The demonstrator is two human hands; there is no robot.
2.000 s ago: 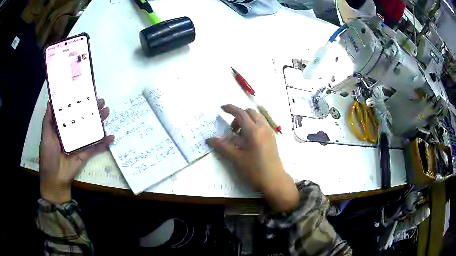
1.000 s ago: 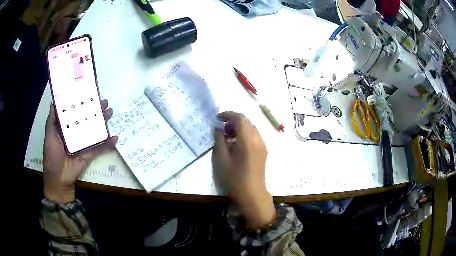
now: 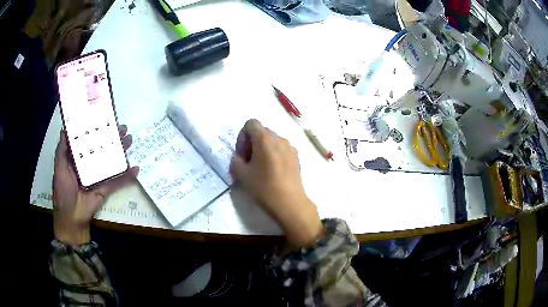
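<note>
My left hand (image 3: pixel 75 192) holds a smartphone (image 3: pixel 93 123) upright, its screen lit white-pink, at the left of the table. An open notebook (image 3: pixel 171 174) with blue handwriting lies on the table, right of the phone. My right hand (image 3: pixel 267 174) is over the notebook's right page with its fingers curled. Whether it grips the page edge is hidden. A pen (image 3: pixel 312 138) with a red part and a pale barrel lies right of my right hand, untouched.
A black-headed mallet (image 3: pixel 198 51) lies behind the notebook. The sewing machine (image 3: pixel 432 60) stands at the right, with yellow-handled scissors (image 3: pixel 424 144), a dark bar (image 3: pixel 458 189) and a yellow tray (image 3: pixel 505 189) nearby. Denim (image 3: pixel 291 11) lies at the far edge.
My right hand has moved left over the notebook's right page, which was partly lifted a second ago. The left hand and phone have barely moved.
</note>
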